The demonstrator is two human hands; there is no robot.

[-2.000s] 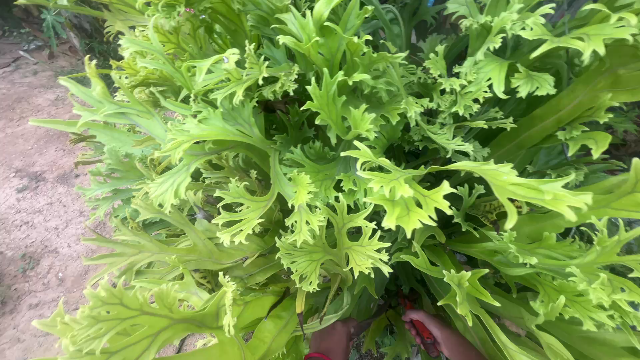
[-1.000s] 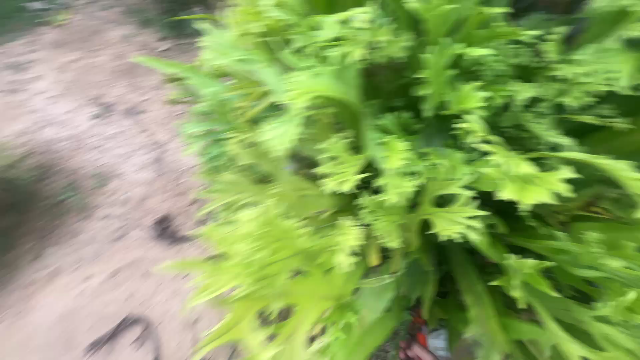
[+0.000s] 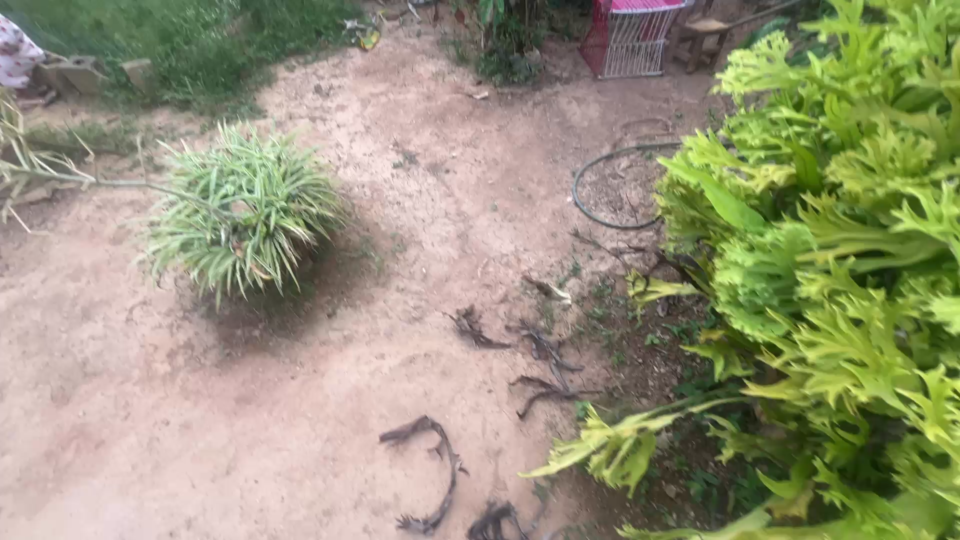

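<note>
Neither my left hand nor my right hand shows in the head view now. A large fern with bright green, frilled and forked fronds fills the right side. Dry brown withered fronds lie on the bare soil left of it: a curved one near the bottom, a dark clump at the lower edge, and smaller pieces higher up. What lies under or behind the fern is hidden.
A striped spider-like plant stands on the left. A hose loop lies beside the fern. Farther back are a pink-and-white rack, a wooden stool, concrete blocks and grass. Patterned cloth shows at the upper left.
The view has swung far left, from the fern to the open ground. Both hands, and the red-handled tool at the right hand two seconds ago, are out of frame.
</note>
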